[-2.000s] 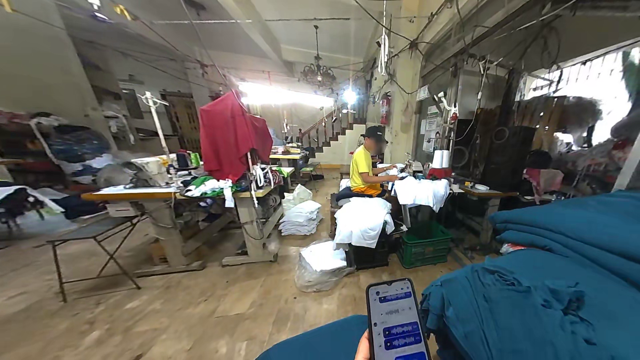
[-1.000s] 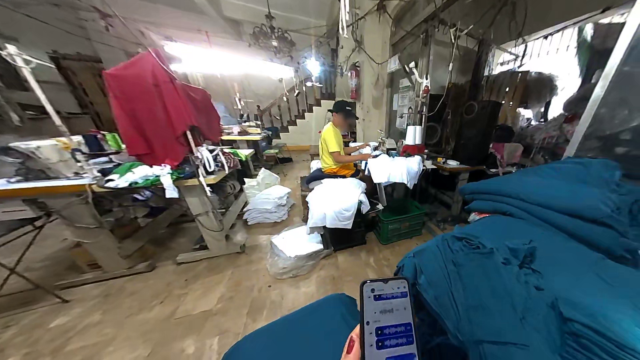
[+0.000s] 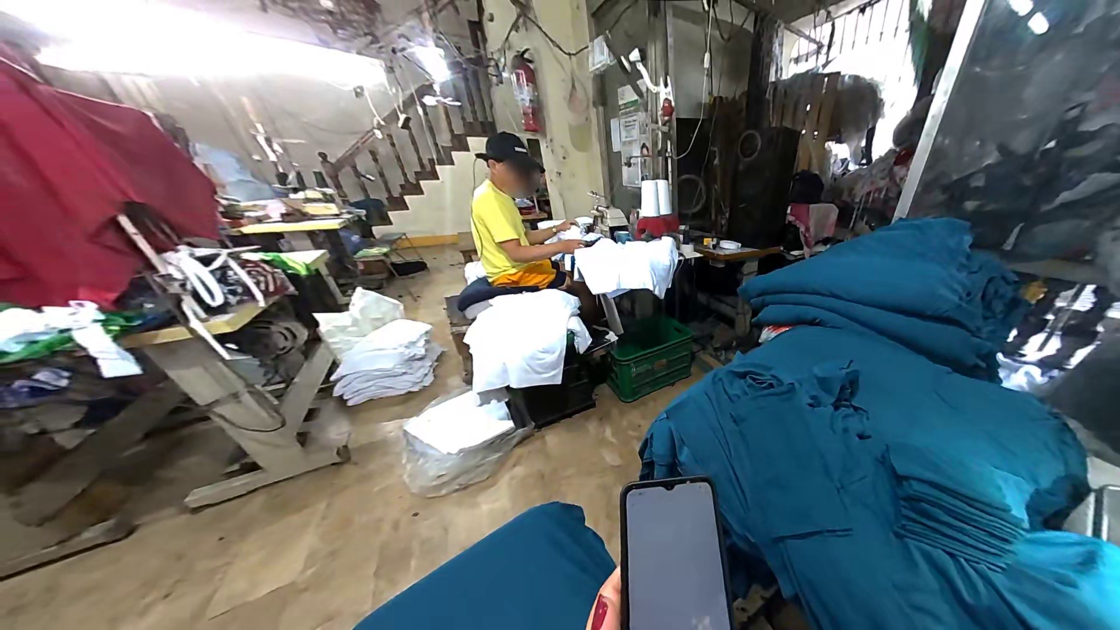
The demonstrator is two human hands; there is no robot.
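My left hand (image 3: 605, 604), of which only a digit with a red nail shows, holds a smartphone (image 3: 675, 556) upright at the bottom edge of the head view. The phone's screen is a plain grey. My right hand is not in view. Just left of the phone is teal fabric (image 3: 507, 577), probably over my lap. To its right lies a large heap of teal cloth (image 3: 945, 394), with neatly folded pieces (image 3: 954, 507) on top.
A person (image 3: 507, 219) in a yellow shirt sits at a sewing machine (image 3: 608, 214), handling white cloth. A green crate (image 3: 649, 359), a plastic-wrapped white bundle (image 3: 459, 437) and a white fabric stack (image 3: 389, 359) stand on the floor. Worktables (image 3: 210, 385) are at left.
The phone's screen showed a chat with audio messages in the earlier frames and is now plain grey. The view has turned right and come closer to the seated person.
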